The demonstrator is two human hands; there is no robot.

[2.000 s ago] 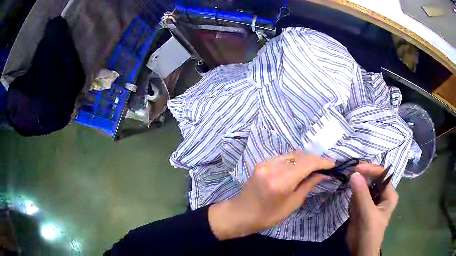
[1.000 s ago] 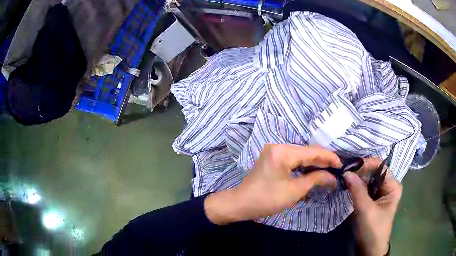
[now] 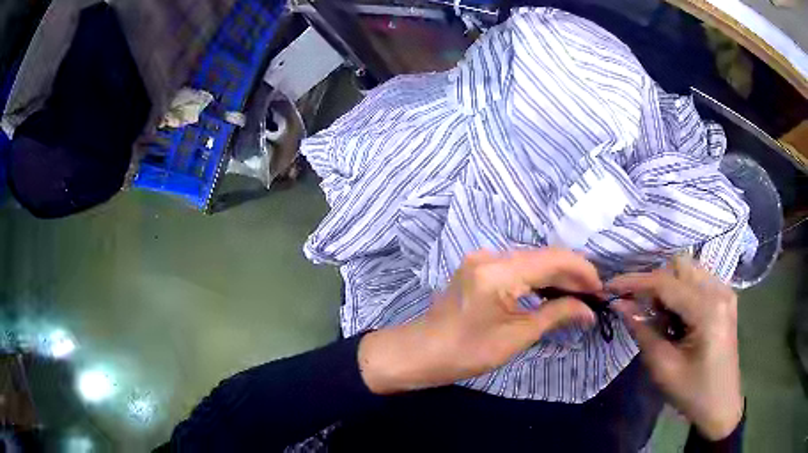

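The white garment with thin blue-grey stripes [image 3: 390, 186] lies bunched in front of me, with an unstriped white patch [image 3: 592, 211] in its folds. My left hand [image 3: 496, 314] pinches a narrow black strip [image 3: 606, 327] between thumb and fingers, just below the patch. The strip hangs in a small loop. My right hand [image 3: 687, 332] is close beside it, its fingertips at the strip's right end. A dark, slim tool [image 3: 673, 326] sits in the right palm, mostly hidden by the fingers. Whether a needle is there cannot be told.
Blue plastic crates [image 3: 182, 168] and a black cap or cloth [image 3: 75, 133] are at the left. A pale card [image 3: 306, 64] lies near the crates. A clear bin [image 3: 762, 221] stands at the right. A table edge [image 3: 749, 40] curves across the upper right. The floor [image 3: 239, 274] is green.
The black loop that stood up between the fingertips now hangs down. My right hand has moved slightly right and turned, with its fingers now over the dark tool. The view has shifted slightly.
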